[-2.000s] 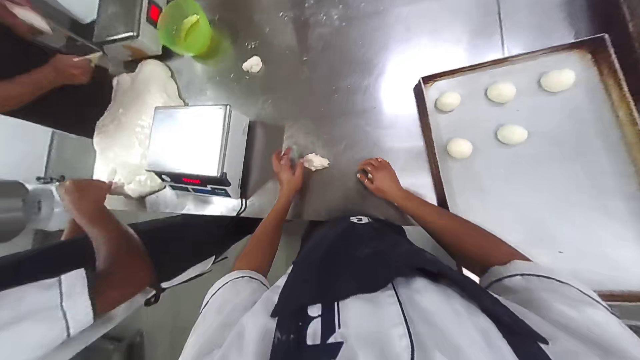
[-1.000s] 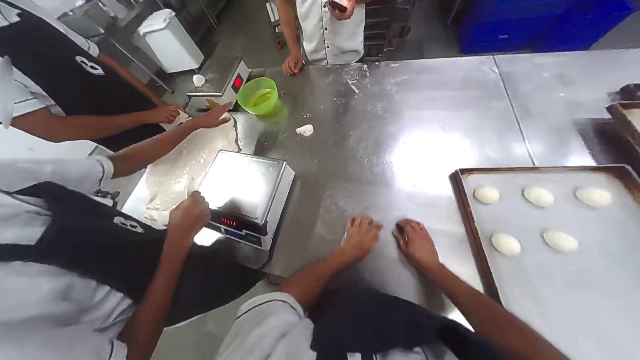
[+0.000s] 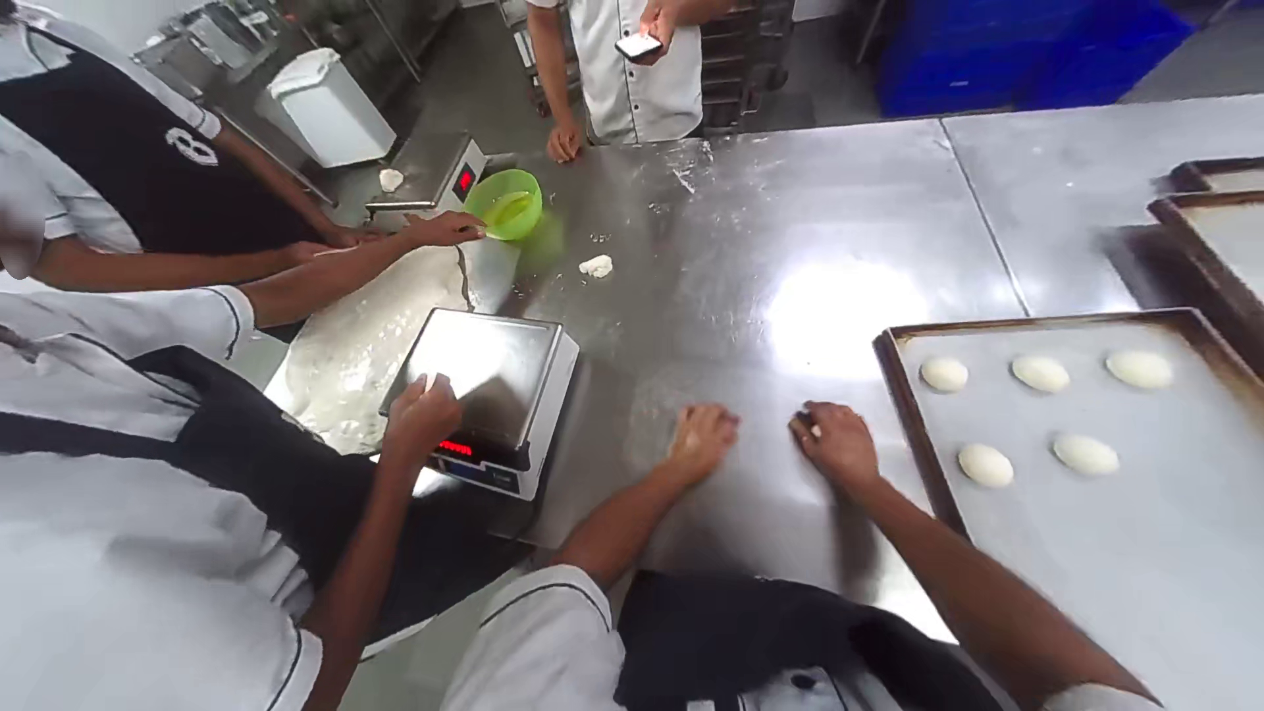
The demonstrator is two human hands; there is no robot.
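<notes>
My left hand (image 3: 703, 441) rests on the steel table (image 3: 691, 326) with its fingers curled down; whether anything lies beneath them is hidden. Level with it, to the right, my right hand (image 3: 835, 444) touches the table, fingers bent, a small pale spot at the fingertips that I cannot make out. The two hands are apart. Right of my right hand lies a lined baking tray (image 3: 913, 444) carrying several oval dough pieces (image 3: 1085, 454). A digital scale (image 3: 484, 380) stands left of my left hand. Farther back is a small lump of dough (image 3: 596, 266).
At left, a co-worker's hand (image 3: 423, 420) is over the scale, another reaches to a green bowl (image 3: 505, 204). A large dough sheet (image 3: 346, 346) lies beyond the scale, near a second scale (image 3: 430, 173). A person across the table holds a phone (image 3: 638, 45). More trays (image 3: 1210, 242) are at right.
The small dough piece seen beside my left hand two seconds ago no longer shows there. My hands have come closer together. The view has swung up, bringing co-workers into sight.
</notes>
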